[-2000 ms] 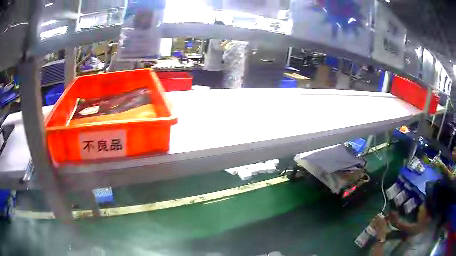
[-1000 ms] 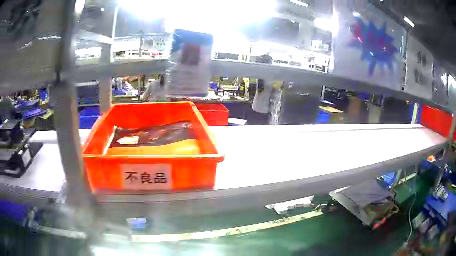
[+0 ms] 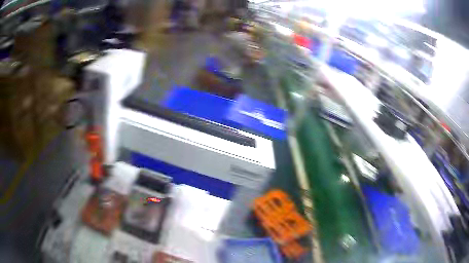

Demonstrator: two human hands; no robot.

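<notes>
No hand shows in the head view, and the frame is blurred. The white automatic screwdriving machine (image 3: 193,151) stands nearest, its white gantry crossing the view. The upright screwdriver head (image 3: 115,77) is at its left end, with an orange-red driver (image 3: 94,154) below. The dark screw feeder (image 3: 146,208) with red digits sits on the machine bed. Orange fixture plates (image 3: 280,218) with cut-outs lie to the right, beside the belt. A light-blue tray (image 3: 249,251) is at the bottom edge; its contents are too blurred to tell.
The green conveyor belt (image 3: 321,169) runs beyond the plates. Blue sheets (image 3: 198,105) lie behind the gantry, and another blue sheet (image 3: 392,223) lies right of the belt. The long white shelf (image 3: 411,164) curves along the right. Brown cartons (image 3: 36,108) are at the left.
The view has swung from the shelf with the orange-red bin to the screwdriving machine and the belt. The bin near the wearer is out of view.
</notes>
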